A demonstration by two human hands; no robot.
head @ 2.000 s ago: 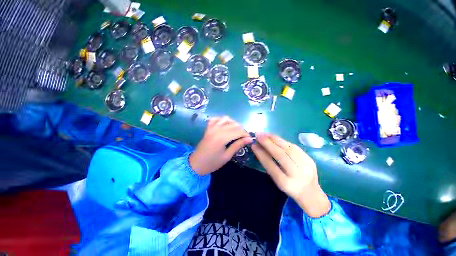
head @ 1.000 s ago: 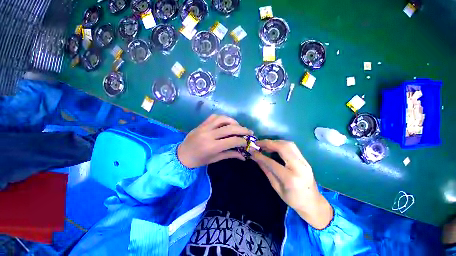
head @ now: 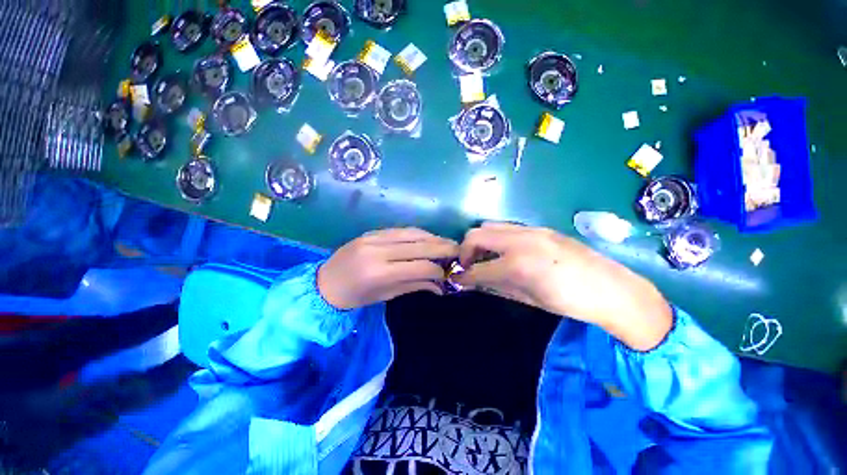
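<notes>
A small dark round housing (head: 453, 276) with a yellowish-white piece on it shows between my fingertips at the bench's near edge, mostly hidden. My left hand (head: 388, 266) grips it from the left. My right hand (head: 534, 263) meets it from the right, its fingertips pinched at the unit; whether they hold a separate part is hidden. Several black round housings with clear rims, such as one at the centre (head: 482, 129), lie on the green bench. Flat silver-white batteries with yellow ends, such as one near the middle (head: 550, 127), lie beside them.
A blue bin (head: 801, 162) with cream-white pieces stands at the right. A translucent white bottle (head: 603, 225) lies left of two housings. A white cord loop (head: 762, 334) lies near the right bench edge. Ridged grey trays (head: 74, 93) are at the far left. A light-blue stool (head: 218, 311) stands below.
The camera view has shifted. My right forearm has swung outward to the right and its hand has turned flatter over the unit. Both hands stay together at the unit, which is now more covered.
</notes>
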